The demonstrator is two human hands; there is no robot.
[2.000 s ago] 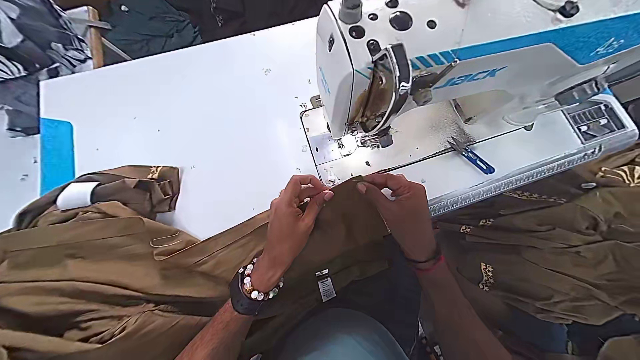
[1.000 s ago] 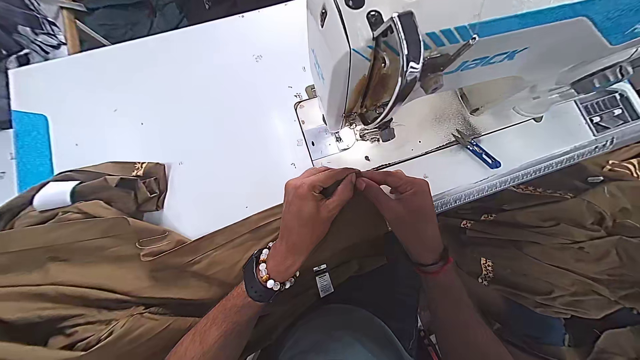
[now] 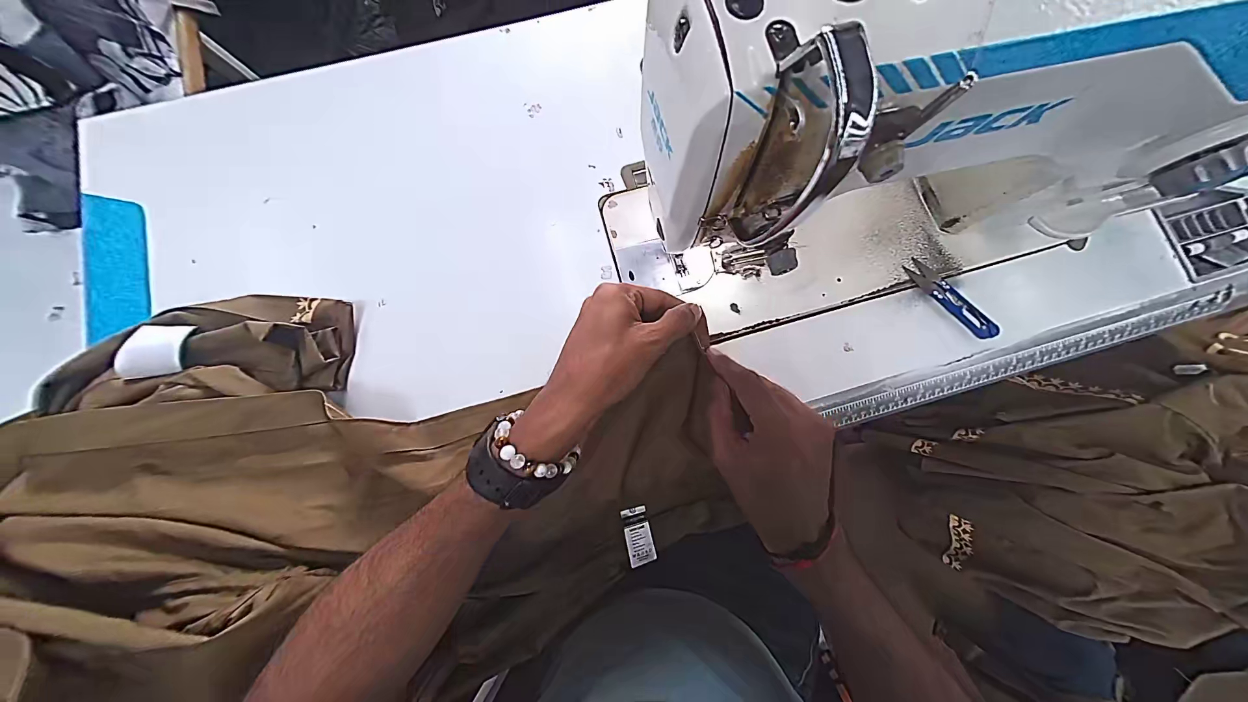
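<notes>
A brown fabric garment (image 3: 585, 468) stretches across my lap and over the table's near edge. My left hand (image 3: 624, 351), with a bead bracelet and a dark wristband, pinches its upper edge. Just right of and below it, my right hand (image 3: 770, 444) grips the same edge between thumb and fingers. Both hands are in front of the presser foot (image 3: 746, 255) of a white Jack sewing machine (image 3: 877, 107). A white care label (image 3: 639, 538) hangs from the garment below the hands. The fingertips partly hide the held edge.
Blue thread snips (image 3: 955, 300) lie on the machine bed at the right. A measuring scale (image 3: 1033, 356) runs along the table's front edge. More brown garments with embroidered trim (image 3: 1082, 487) are at the right. A folded brown piece with a white band (image 3: 154, 351) lies at the left.
Two seconds ago my hands were apart along the edge. They came together, and now my right hand is lower, below my left fingertips, with the fabric still held.
</notes>
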